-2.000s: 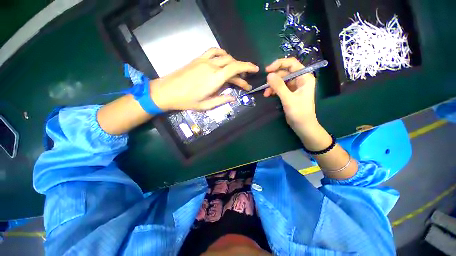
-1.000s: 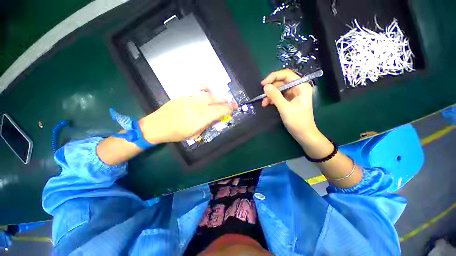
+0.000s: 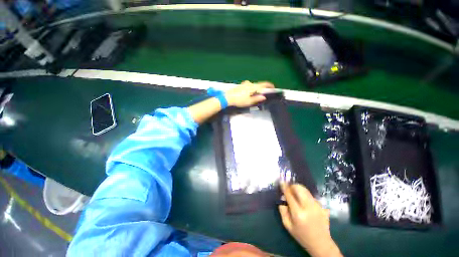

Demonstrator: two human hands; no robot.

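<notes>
An open tablet unit [image 3: 255, 150] with a glaring silver-white plate lies in a black holding tray [image 3: 297, 150] on the green bench. My left hand [image 3: 246, 94], with a blue wrist strap, is at the tray's far edge, its fingers over the rim. My right hand [image 3: 306, 217] is at the unit's near right corner, thumb and fingertips close together by the circuit board end. No tweezers can be made out in it; the fingertips are blurred.
A pile of small dark parts [image 3: 336, 155] lies right of the tray. Beyond it is a black parts tray [image 3: 360, 201] with white strips [image 3: 400, 197]. A phone [image 3: 103, 114] lies at left. Behind a white edge [image 3: 151, 79], the green conveyor [image 3: 216, 55] carries another trayed unit [image 3: 314, 50].
The view has tilted up towards the conveyor. My left hand has moved from the board to the tray's far edge. The tweezers seen before in my right hand no longer show.
</notes>
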